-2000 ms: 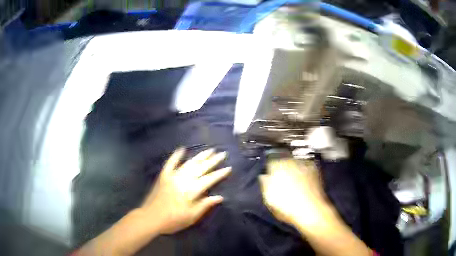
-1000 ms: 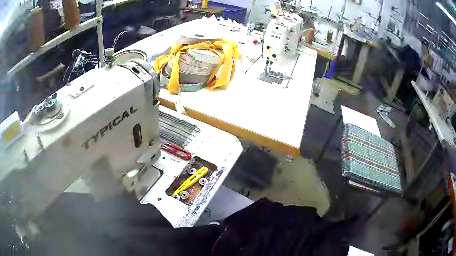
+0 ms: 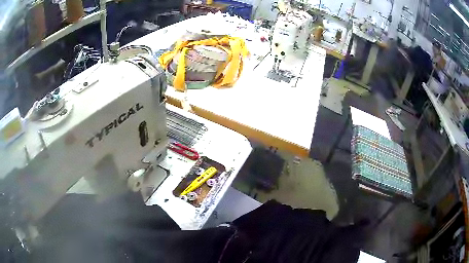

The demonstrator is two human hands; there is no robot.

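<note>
A dark garment (image 3: 200, 245) lies along the bottom of the view, over the front of the machine table and out past its right end. Its left part is blurred. The cream-white sewing machine (image 3: 118, 120) marked "TYPICAL" stands at the left. Its needle area is not clear to see. Yellow thread snips (image 3: 199, 181) lie in a tray with several small round metal bobbins, and a red slim tool (image 3: 183, 151) lies beside the tray. Neither my left hand nor my right hand is in view.
Behind is a white table (image 3: 277, 115) with a wooden edge, a bundle with orange straps (image 3: 205, 61) and another sewing machine (image 3: 290, 41). A stool with a checked cushion (image 3: 380, 160) stands at the right. A dark figure, possibly a person, is at the far right back.
Two seconds ago both hands were on the dark garment at the needle area; the view has since swung right and they are out of it. Over the last second the view has barely shifted.
</note>
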